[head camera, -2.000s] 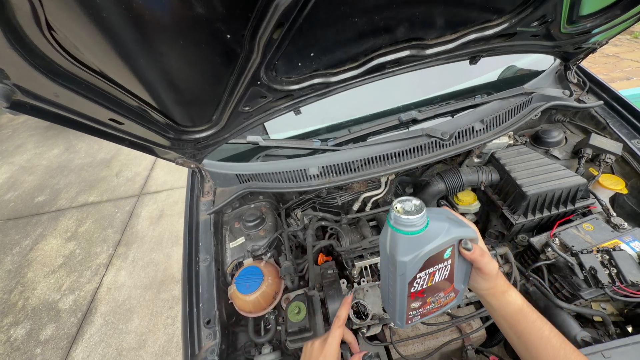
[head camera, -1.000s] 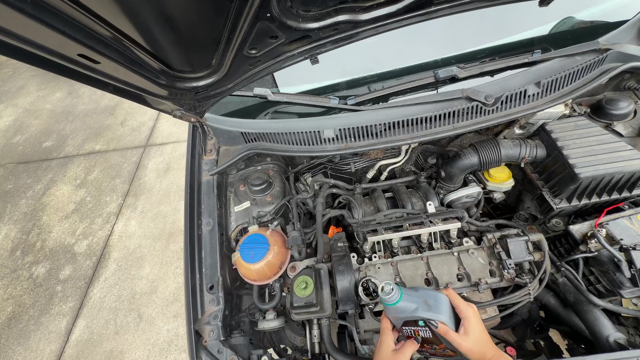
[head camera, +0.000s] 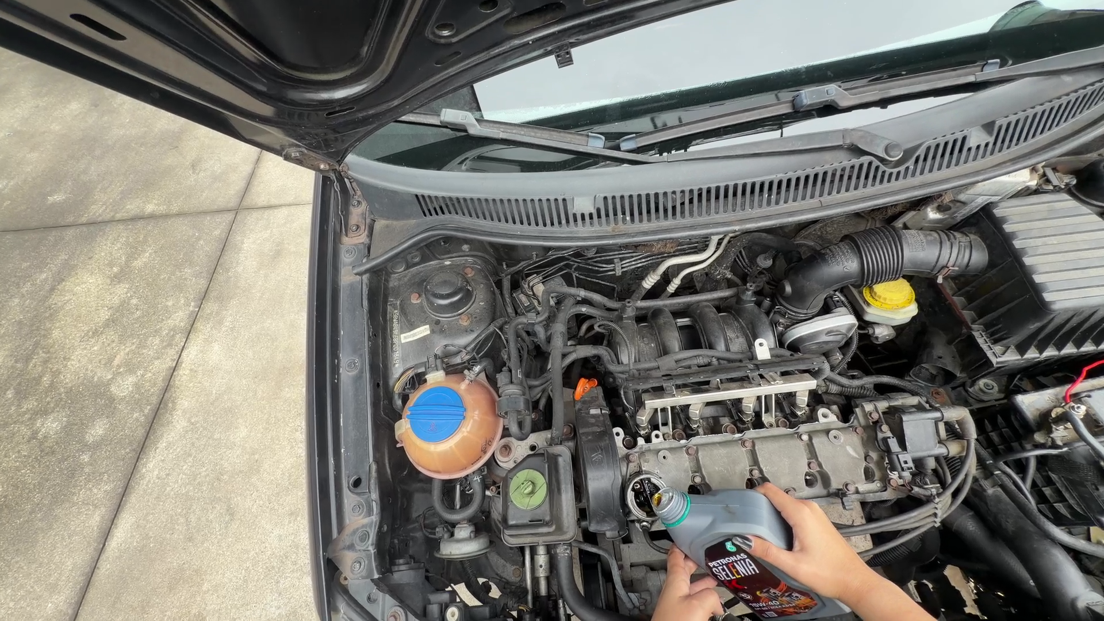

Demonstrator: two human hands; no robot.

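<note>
A grey Petronas Selenia oil bottle (head camera: 733,539) lies tilted over the engine, its uncapped mouth pointing left, with a green ring at the neck. The mouth is at the right edge of the round oil filler opening (head camera: 644,496) in the metal valve cover (head camera: 724,457). Amber oil shows at the mouth; whether it flows out cannot be told. My right hand (head camera: 806,543) grips the upper side of the bottle body. My left hand (head camera: 688,591) is against its underside below the neck, partly cut off by the frame's lower edge.
An orange-brown coolant tank with a blue cap (head camera: 436,414) and a black reservoir with a green cap (head camera: 528,489) are at left. An orange dipstick handle (head camera: 586,388), yellow-capped reservoir (head camera: 890,295), and black air filter housing (head camera: 1035,276) surround the engine. The raised hood (head camera: 362,52) hangs above.
The bottle was upright in my right hand two seconds ago; it has tipped left, its mouth now at the filler opening. My left hand has moved to the bottle. The view has moved closer.
</note>
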